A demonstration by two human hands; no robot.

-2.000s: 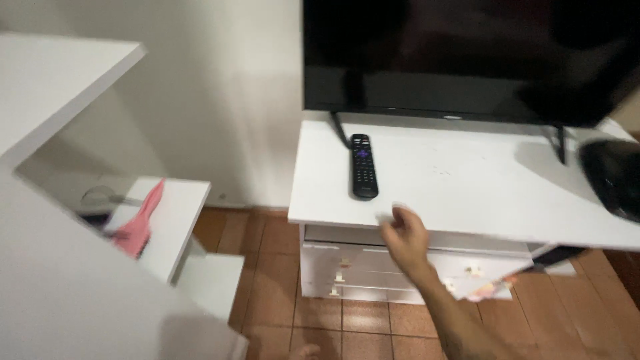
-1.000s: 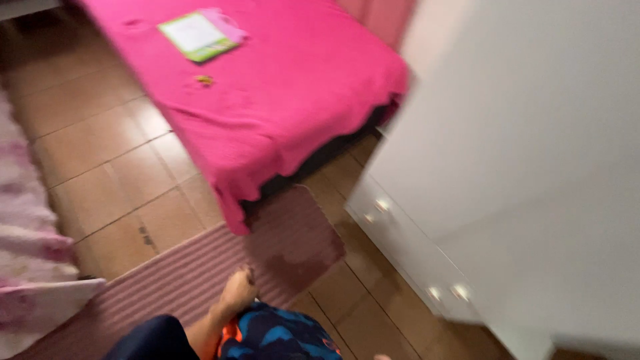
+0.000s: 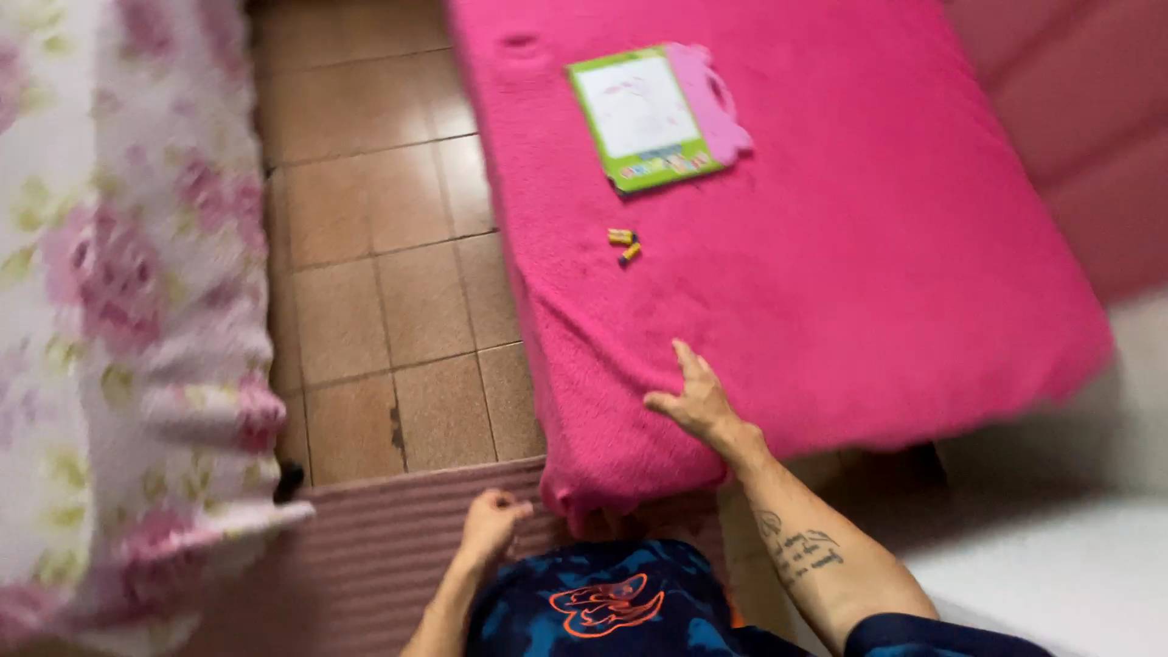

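Observation:
My right hand reaches over the near end of a bed with a pink fleece blanket; its fingers are spread and nothing is in it. Low in the view, my left hand hangs above the ribbed mat beside the bed's corner, fingers loosely curled, with no object visible in it. Several small yellow batteries lie on the blanket beyond my right hand. Farther up the bed rests a children's drawing board with a green frame, a white panel with faint marks, and a pink cover or handle part at its right.
A second bed with a floral cover stands on the left, with a strip of tiled floor between the beds. A ribbed pink mat lies at the beds' near ends. A white surface is at the lower right.
The view has turned from the television stand and remote control to the pink bed. My right hand, seen empty near the stand at first, is now out over the blanket.

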